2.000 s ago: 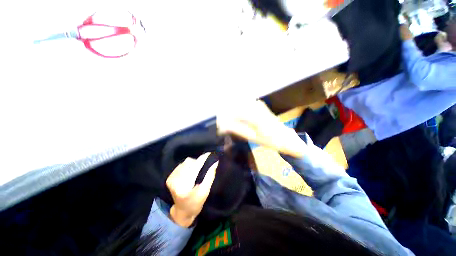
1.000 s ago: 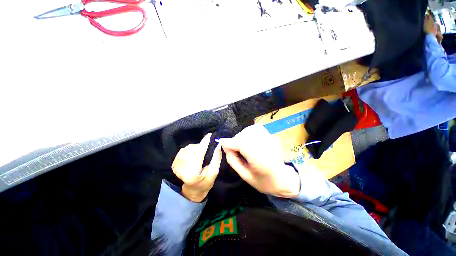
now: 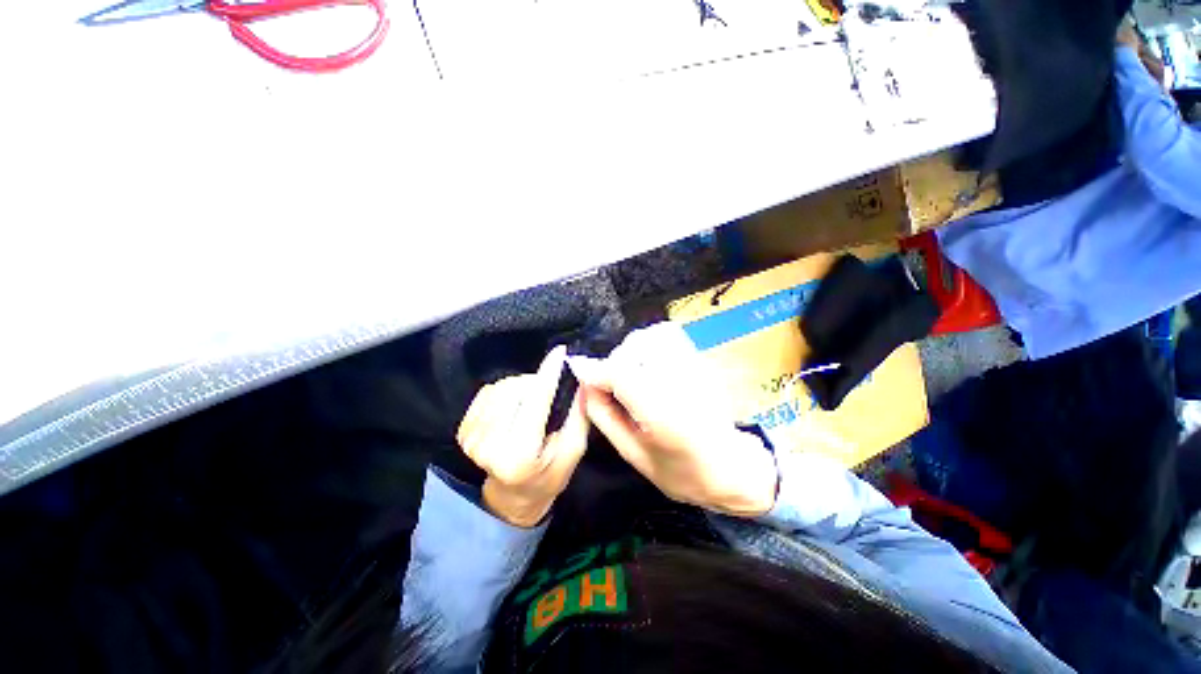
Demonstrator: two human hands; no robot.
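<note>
My left hand [image 3: 519, 441] is shut on a small black cloth strip [image 3: 564, 399], pinched between thumb and fingers. My right hand [image 3: 672, 419] touches it at the strip's upper end, thumb and fingertips together; what its fingertips hold is too small to tell. Both hands are above my lap, below the white table's front edge. Black cloth [image 3: 316, 461] lies over my lap under and to the left of the hands.
The white table [image 3: 395, 184] has a printed ruler [image 3: 198, 395] along its front edge. Red-handled scissors [image 3: 310, 53] lie at the upper left. A cardboard box [image 3: 764, 342] with black scrap [image 3: 863, 323] stands below the table. Another person's blue sleeve [image 3: 1166, 119] is at the right.
Since the oldest frame my right hand has come in from the table edge to meet my left hand at the strip. The view has shifted, so the scissors sit higher.
</note>
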